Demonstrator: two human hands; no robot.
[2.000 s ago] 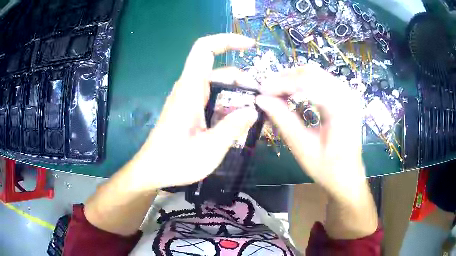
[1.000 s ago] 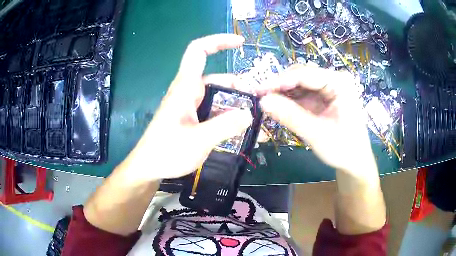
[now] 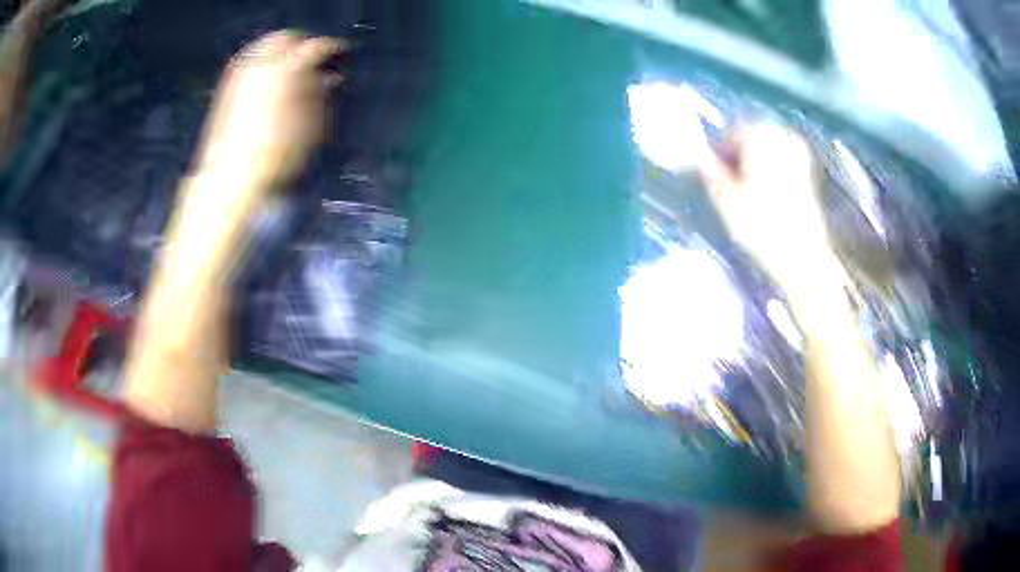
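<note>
The frame is strongly blurred. My left hand [image 3: 272,106] is raised over the black blister tray [image 3: 330,293] at the left, fingers bent; a dark spot shows at its fingertips, but I cannot tell whether it holds anything. My right hand [image 3: 772,184] is over the heap of loose board assemblies [image 3: 872,263] at the right, beside a bright white patch; its fingertips are smeared and any held part cannot be made out. The black phone housing cannot be made out in either hand or on the bench.
The green bench top [image 3: 520,212] lies between tray and heap. A pale strip [image 3: 716,39] crosses the back. A red stool [image 3: 84,346] stands below at left. What looks like another person's arm [image 3: 13,84] shows at the upper left edge.
My hands have parted from the phone housing held between them, left hand to the tray, right hand up over the heap. The housing is out of sight; the view has shifted and tilted.
</note>
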